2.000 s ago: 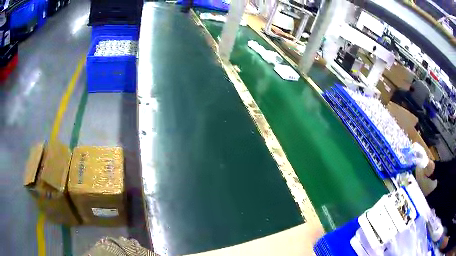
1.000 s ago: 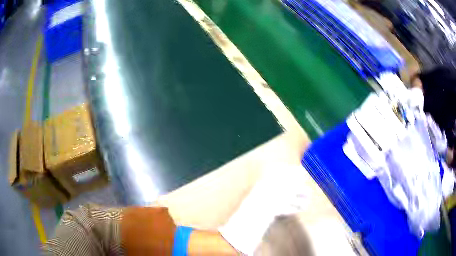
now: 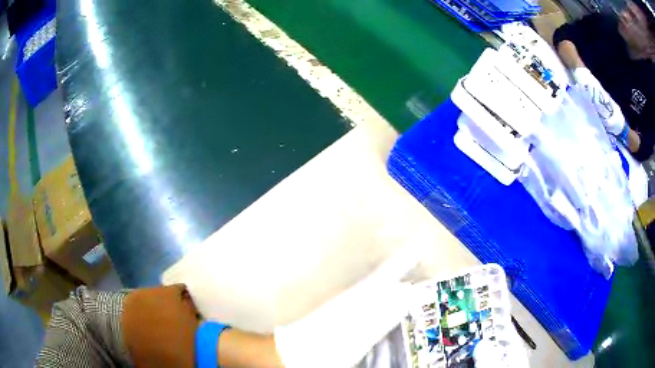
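Note:
An open white socket housing (image 3: 495,295) with a green circuit board (image 3: 457,316) inside lies at the bottom, right of centre, over the cardboard mat (image 3: 287,251). My left hand (image 3: 381,309), in a white glove with a blue wristband, is at its left side and holds it; its fingertips are washed out. A white gloved patch over the lower right of the housing may be my right hand (image 3: 495,356), cut off by the bottom edge; its grip cannot be told. A thin dark tool (image 3: 523,325) lies just right of the housing.
A thick stack of blue sheets (image 3: 460,194) stands on the right, bearing white socket units (image 3: 495,93) and cloudy plastic sleeves (image 3: 582,180). A coworker (image 3: 618,65) is beyond it. The green conveyor (image 3: 359,50) runs at the back. Cartons (image 3: 64,215) stand on the floor at left.
The view has swung right and down. The open housing with its board now shows at my left hand. The blue stack and white units appear nearer and further left.

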